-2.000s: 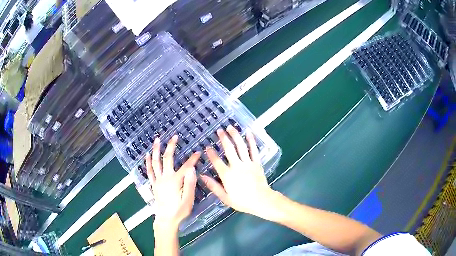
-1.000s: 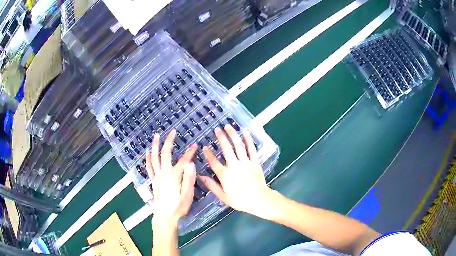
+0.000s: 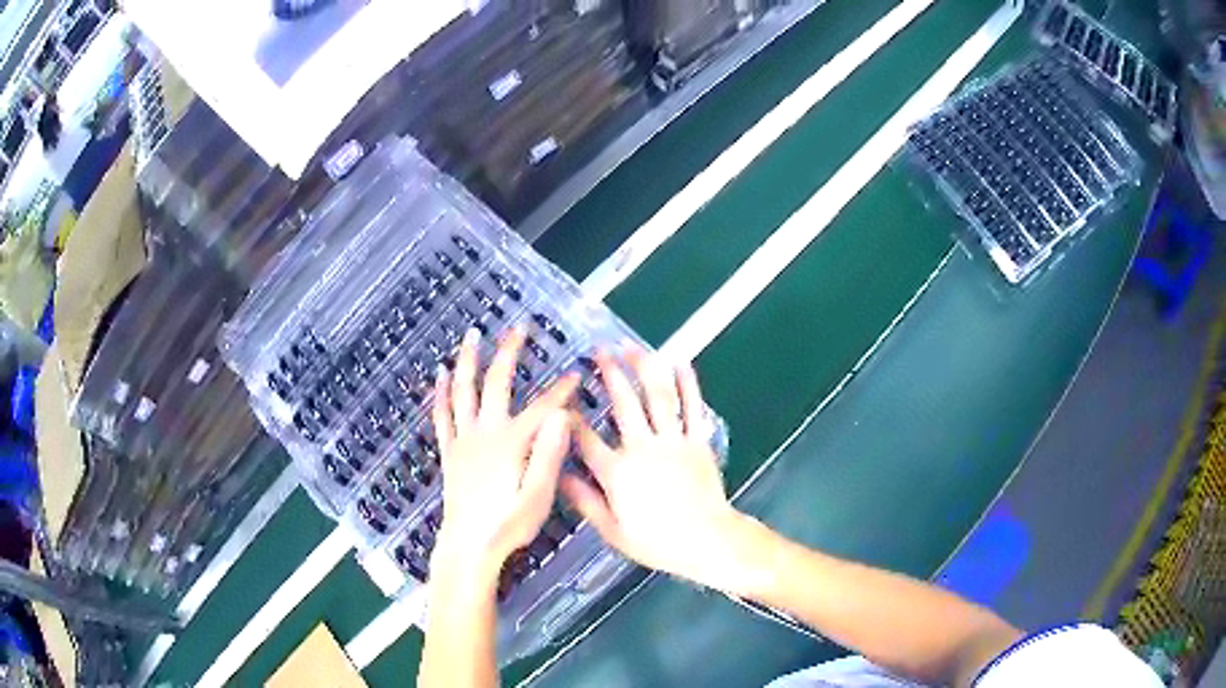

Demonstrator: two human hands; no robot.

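A clear blister tray (image 3: 336,255) lies aslant on the green bench, with black round parts (image 3: 403,316) standing on edge in several rows. The far-left end of the tray holds few or no parts. My left hand (image 3: 498,470) lies flat over the near middle of the tray, fingers spread. My right hand (image 3: 659,484) lies beside it over the right part, fingers spread, its thumb side close to my left hand. The fingertips rest at the parts. The parts under both palms are hidden.
A second filled tray (image 3: 1029,161) lies at the right end of the bench. Stacked packs (image 3: 444,108) with white labels stand at the back. A white sheet (image 3: 242,67) hangs at upper left. Cardboard (image 3: 317,664) lies at the near left. Blue stools (image 3: 988,554) stand below the bench.
The view has shifted, and the tray appears lower and further left. My left hand has moved right across the tray, closer to my right hand. More of the white sheet shows.
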